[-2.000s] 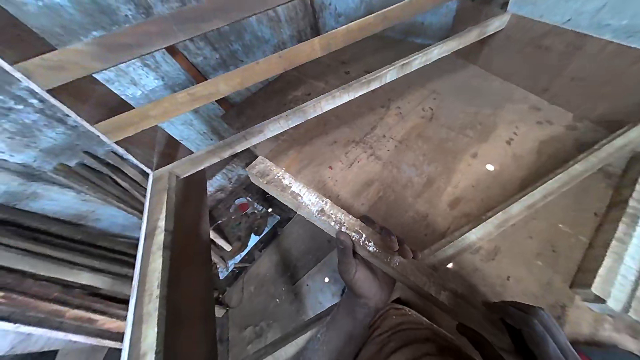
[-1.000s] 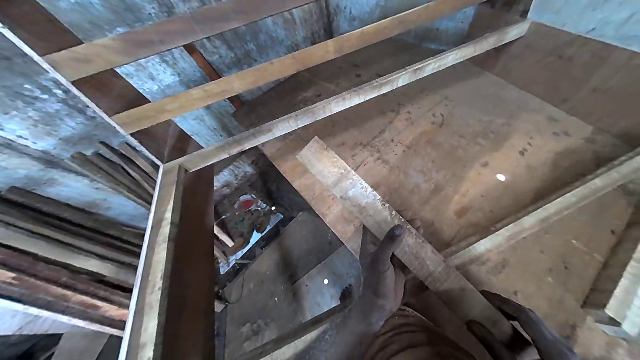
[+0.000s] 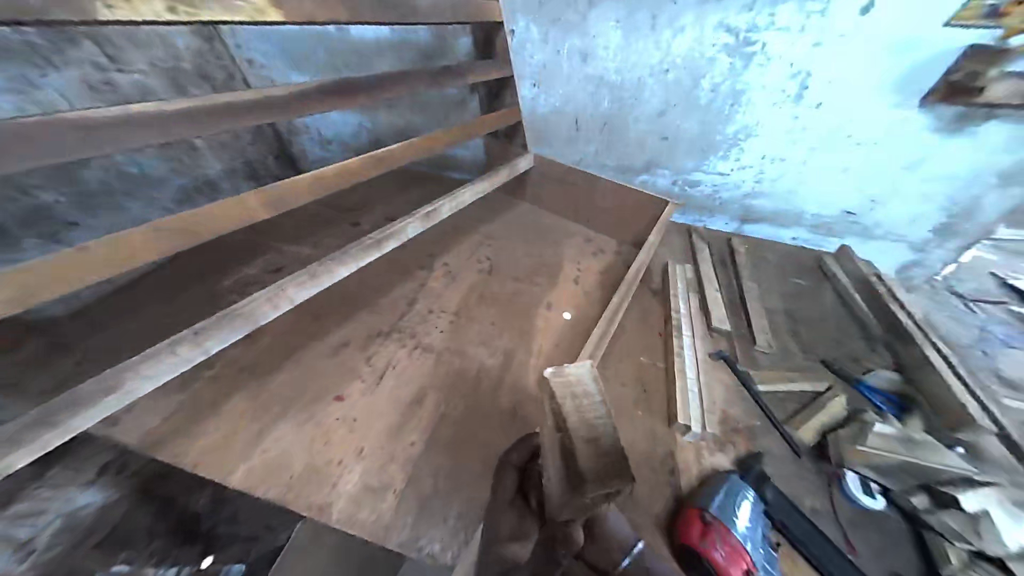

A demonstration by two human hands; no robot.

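A wooden batten [image 3: 588, 436] points up and away from me at the bottom middle, seen nearly end-on. My left hand [image 3: 512, 504] has its fingers closed around the batten's left side. Below its near end is my right hand [image 3: 612, 540], partly hidden by the wood and also gripping it, with a shiny band showing there. Beneath and beyond the batten lies a large brown plywood panel [image 3: 416, 336]. A narrow wooden strip [image 3: 632, 280] runs across the panel from just past the batten's far end. Close on the right is a red and silver tool [image 3: 724, 524].
Long wooden rails [image 3: 280, 300] cross the left side. Loose wood strips [image 3: 688, 352] lie at right, near a dark metal bar [image 3: 756, 400], a blue-handled tool [image 3: 880, 396], a round blue-and-white object [image 3: 864, 490] and offcuts [image 3: 816, 416]. A pale blue wall [image 3: 680, 104] stands behind.
The batten, earlier slanting across the view with my hands spaced along it, now points away from me, and my hands are close together. The view has swung right, showing the tools.
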